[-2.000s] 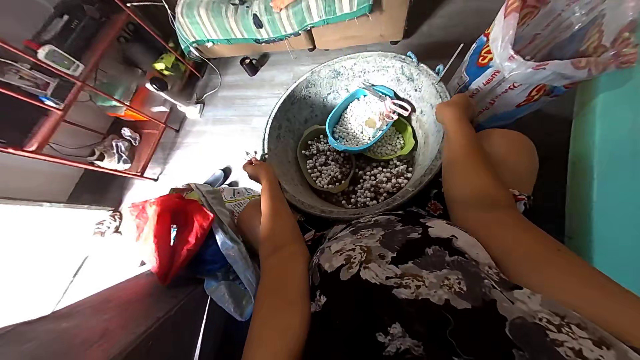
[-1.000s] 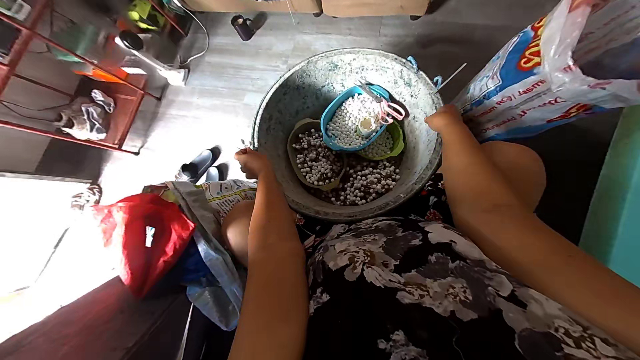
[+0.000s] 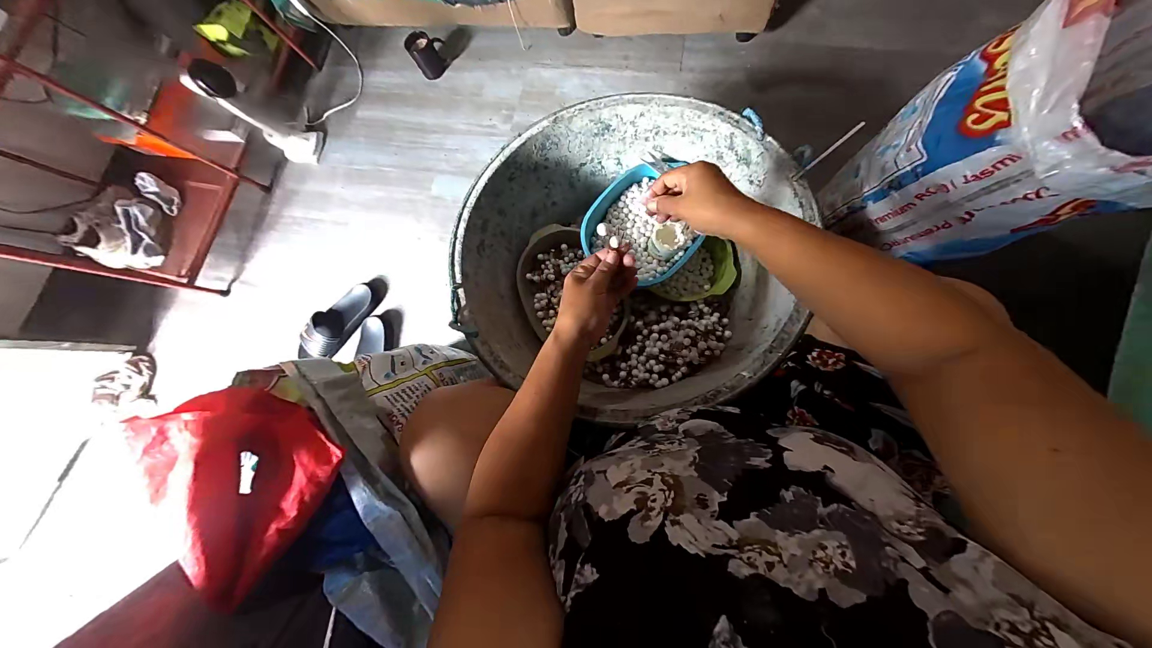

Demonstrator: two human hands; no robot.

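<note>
A large round metal basin (image 3: 504, 180) stands before my knees. In it, a blue plastic basket (image 3: 591, 219) of white beads (image 3: 630, 211) rests over a green bowl (image 3: 723, 270) and beside a grey-beige bowl (image 3: 531, 256) of white and dark brown beads. Mixed beads (image 3: 666, 346) also cover the basin's bottom. My left hand (image 3: 596, 292) pinches a small piece with white beads at the blue basket's near left edge. Over its upper right part is my right hand (image 3: 697, 198), fingertips together at the white beads; whether they hold one is unclear. A small cup (image 3: 668, 241) sits among the beads.
A thin stick (image 3: 832, 148) juts from the basin's right rim. Right of it stands a large printed plastic sack (image 3: 963, 162). At left are a red bag (image 3: 261, 486), slippers (image 3: 337, 319) and a red-framed shelf (image 3: 207, 234); a dark mug (image 3: 425, 54) stands beyond on the floor.
Both hands have moved from the basin's rims in over the blue basket. The pink-handled tool seen on the basket earlier is now mostly hidden by my right hand.
</note>
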